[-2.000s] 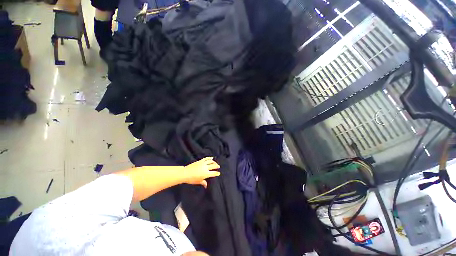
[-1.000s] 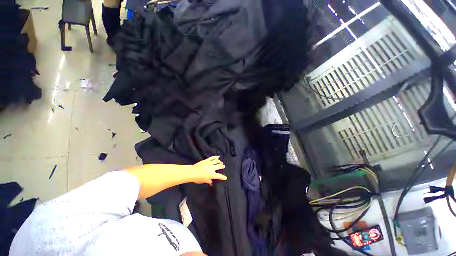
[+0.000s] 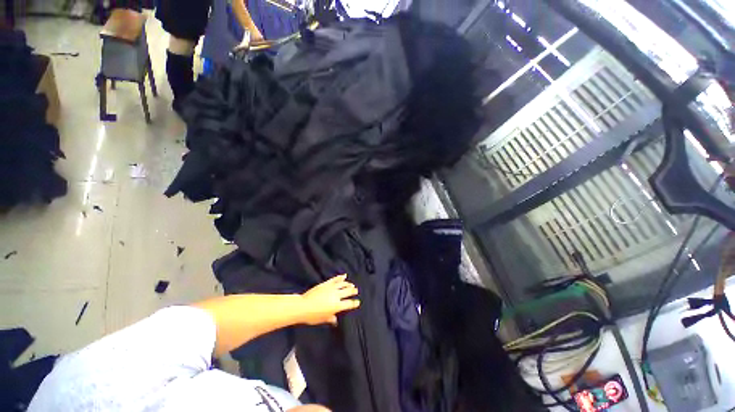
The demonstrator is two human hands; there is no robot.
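A long dark garment [image 3: 367,346] lies in front of me, running up to the large black-grey cloth heap [image 3: 322,105]. My left hand [image 3: 332,300] rests on the dark cloth with its fingers slightly apart, palm down; no held object shows. A pale flat piece [image 3: 295,374] lies near my shirt, partly hidden. A bit of bare skin shows at the bottom edge beside my sleeve; my right hand itself is out of the picture.
A bluish garment [image 3: 403,302] and black cloth [image 3: 475,334] lie right of the work. Cables [image 3: 564,330], a red-black item [image 3: 600,394] and a grey box [image 3: 683,374] are on the white ledge. A person's hand [image 3: 252,36] and a chair [image 3: 125,56] are beyond.
My view has shifted a little. My left hand stays on the cloth near the same folds. Another person's arm and hand now show at the far end.
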